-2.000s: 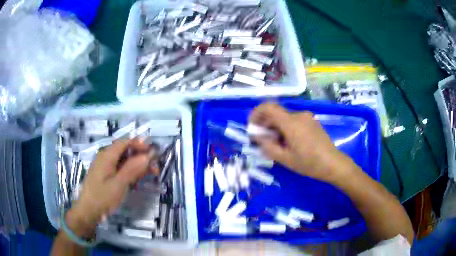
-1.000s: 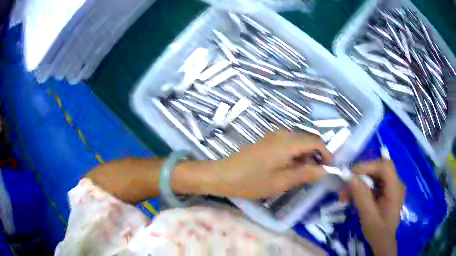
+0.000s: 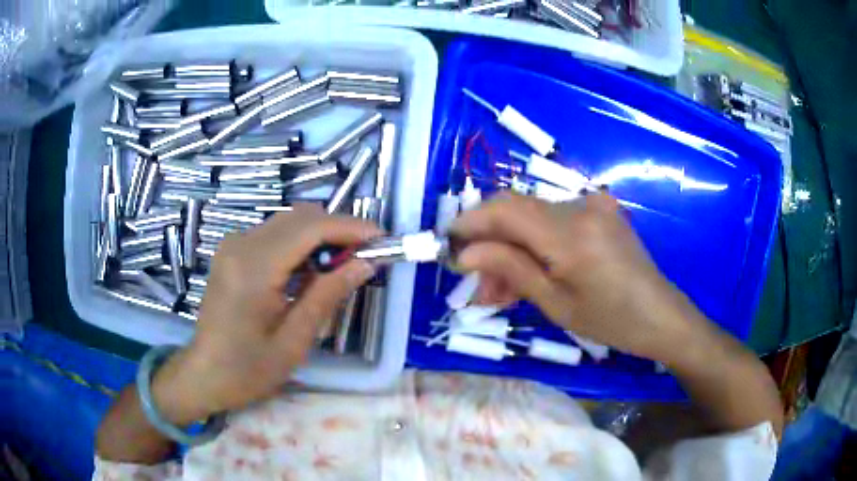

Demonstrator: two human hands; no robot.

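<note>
My left hand (image 3: 291,277) is over the right part of the left tray (image 3: 428,122). Its thumb and fingers pinch a shiny metal tube (image 3: 379,252), and a dark round end with red shows in its curled fingers. My right hand (image 3: 540,254) is over the left part of the blue tray (image 3: 677,122) and holds a white core (image 3: 422,246) between thumb and fingers. The core lines up with the tube end; whether it is partly inside, I cannot tell. More white cores (image 3: 526,130) with thin rods lie in the blue tray. Many silver tubes (image 3: 249,194) lie in the left tray.
A whitish rear tray (image 3: 648,54) with silver pieces and red wires is at the top. A zip bag (image 3: 742,70) with a yellow strip lies right rear. Crumpled clear plastic (image 3: 56,52) is left rear. Some white cores lie under my right hand.
The view has turned back level over both trays. My hands still meet, now above the rims between the trays, with the metal tube and white core clearly seen between them.
</note>
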